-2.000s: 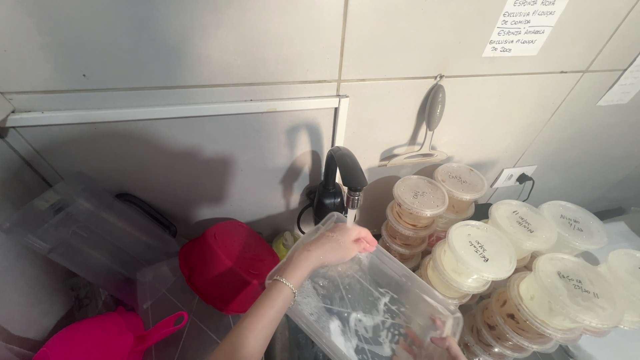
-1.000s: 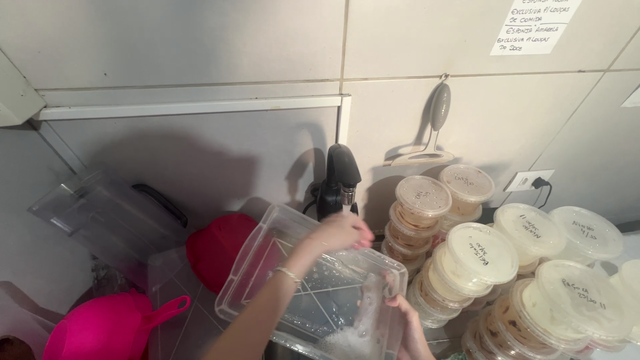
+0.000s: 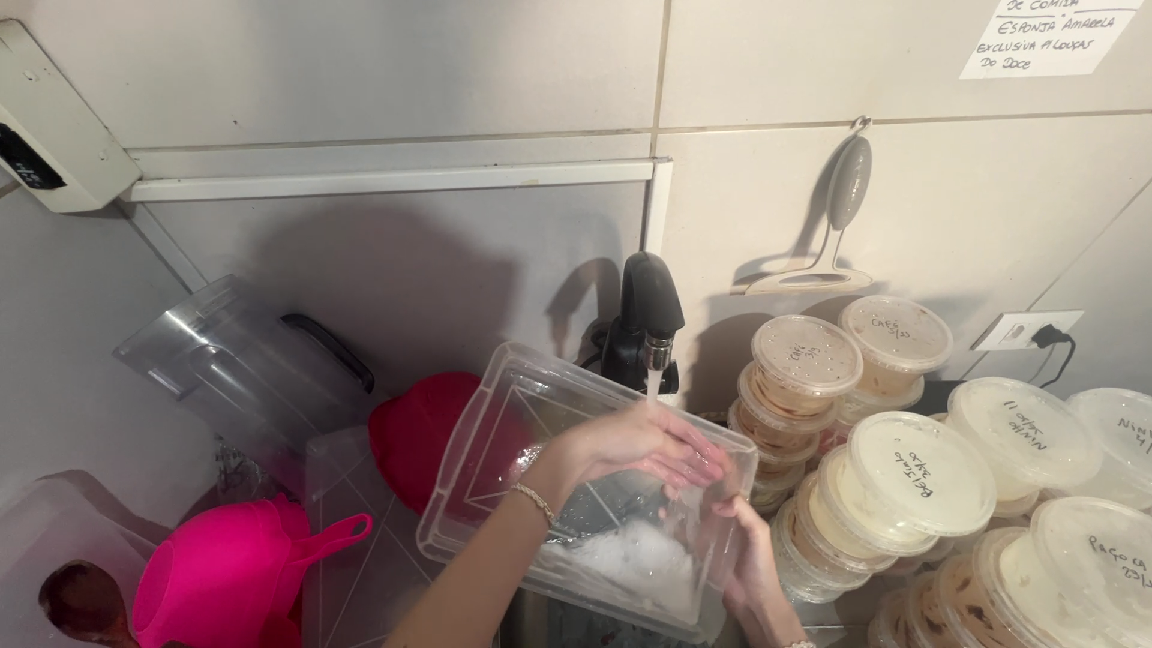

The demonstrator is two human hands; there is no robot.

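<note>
A clear plastic rectangular container (image 3: 459,450) is tilted over the sink, with white suds and water at its lower right inside. Water runs from the black faucet (image 3: 650,306) onto my left hand (image 3: 643,445), which is inside the container with its fingers extended and nothing held. A braided bracelet is on that wrist. My right hand (image 3: 751,558) grips the container's right rim and end wall from the near side.
Stacked lidded dessert tubs (image 3: 918,472) crowd the right side. At left are a pink plastic scoop-like vessel (image 3: 220,567), a red bowl (image 3: 418,441), a clear pitcher (image 3: 261,378) and a wooden spoon (image 3: 83,598). A grey-handled utensil (image 3: 848,189) hangs on the wall.
The container has swung to a different tilt, and the suds now lie gathered at its lower right. My left hand has moved under the running water, its fingers extended.
</note>
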